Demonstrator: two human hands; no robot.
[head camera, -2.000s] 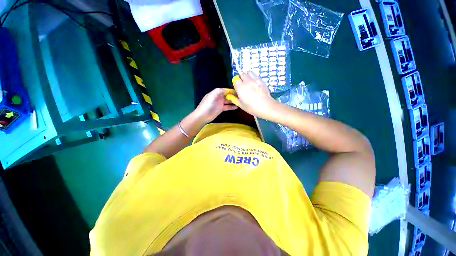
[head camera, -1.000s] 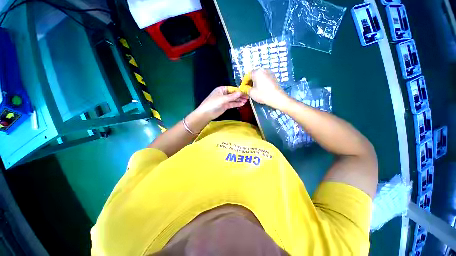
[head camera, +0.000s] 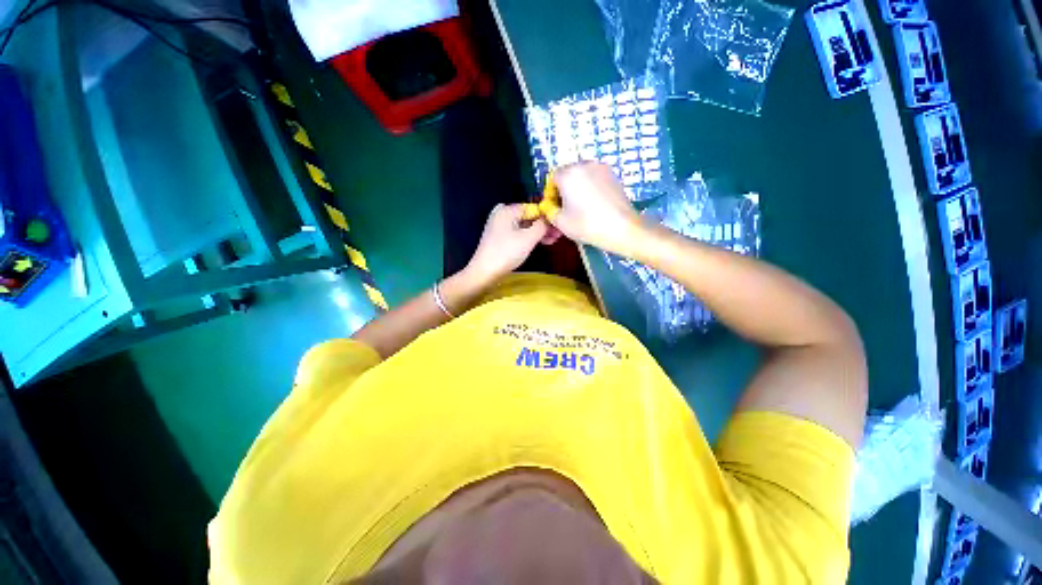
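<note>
My left hand (head camera: 503, 242) and my right hand (head camera: 594, 206) meet fingertip to fingertip at the bench's near edge, with yellow finger cots (head camera: 548, 203) between them. The fingers are bent together; whether they pinch a small part is too small to tell. A clear sheet with rows of small white pads (head camera: 623, 131) lies just beyond my right hand. A second clear pack with white pieces (head camera: 697, 257) lies to the right, partly under my right forearm.
Crumpled clear bags (head camera: 726, 51) lie beyond the pad sheet. Blue-white panels (head camera: 944, 149) line up past a white line (head camera: 903, 183), with one panel (head camera: 840, 48) nearer. A whitish pack (head camera: 897, 463) lies by my right elbow. A red stool (head camera: 469, 69) and teal stand (head camera: 126, 251) are left.
The panels beyond the white line have shifted down the picture. My hands have moved slightly up and right since the oldest frame and still meet at the yellow cots.
</note>
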